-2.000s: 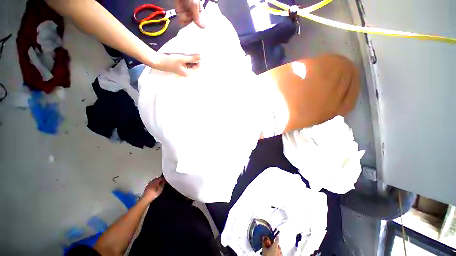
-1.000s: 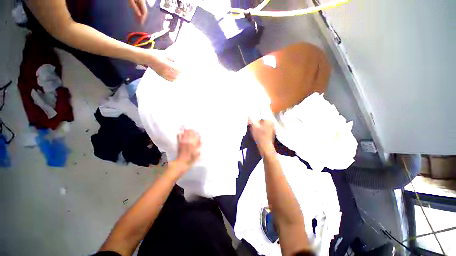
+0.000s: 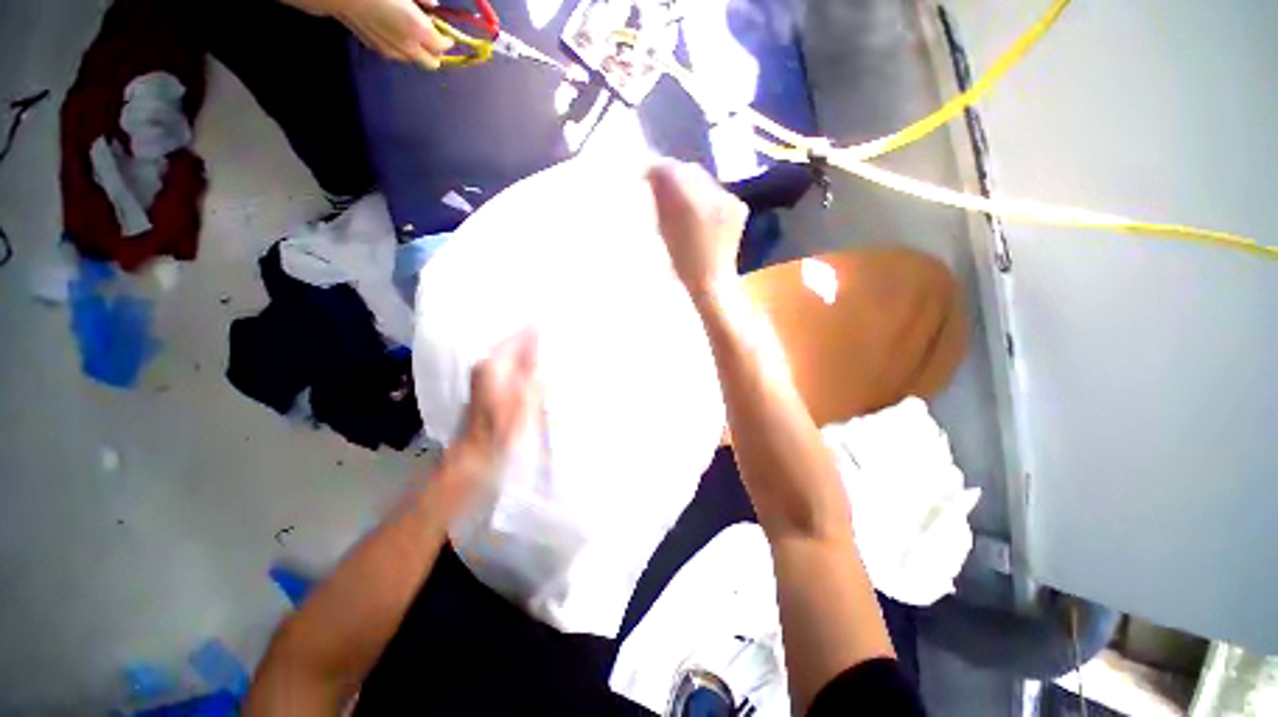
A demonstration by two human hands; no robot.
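A large white cloth (image 3: 603,364) lies spread in front of me, so bright that its folds hardly show. My left hand (image 3: 502,399) is on its left part, blurred; I cannot tell whether the fingers grip it. My right hand (image 3: 694,217) is at its upper right edge, fingers bent, and its grip is not clear. The iron (image 3: 701,692) stands at the bottom on another white cloth (image 3: 680,616), partly cut off by the picture's edge.
Another person's hand (image 3: 400,28) holds scissors (image 3: 484,39) at the top. A brown rounded board (image 3: 876,329) and a white heap (image 3: 911,490) are at right. Yellow hoses (image 3: 1037,210) cross the upper right. Dark cloth (image 3: 315,350) lies on the floor at left.
My right hand has moved up along the cloth; my left hand has shifted slightly left and up. The other person's hand has left the cloth, and one now holds the scissors.
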